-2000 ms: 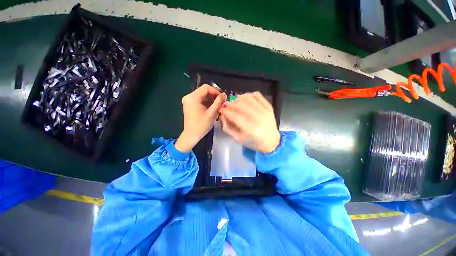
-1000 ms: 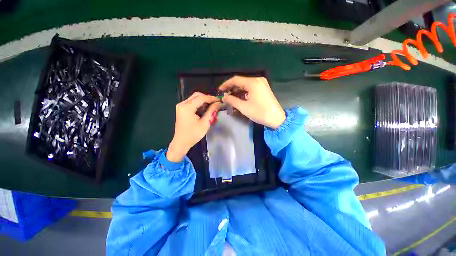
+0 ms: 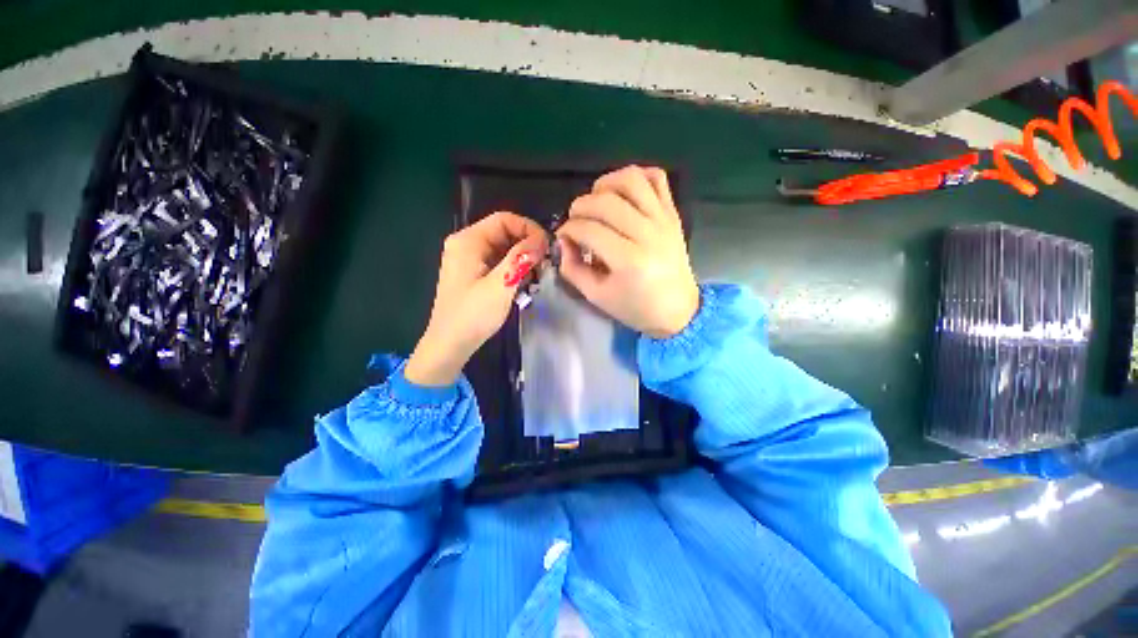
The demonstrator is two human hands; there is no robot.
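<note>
The open tablet unit with its silver-white rectangle lies in a black work tray in front of me. My left hand and my right hand meet over its upper end, fingertips almost touching. A small dark and silver strip, which looks like a flex cable, hangs at my left fingertips beside a red spot. My right thumb and fingers are bent together at the small dark part between the hands; whether they grip it is hidden. The board area under the fingers is mostly covered.
A black bin heaped with shiny strips stands at left, with a small black piece beside it. At right are an orange-red air gun, a coiled hose, a dark stick and clear blister trays. A metal bar crosses the upper right.
Both hands stay over the tablet's upper end, with the fingers shifted and turned. The green patch seen between the fingertips earlier is now covered, and a silver strip end shows below the left fingertips.
</note>
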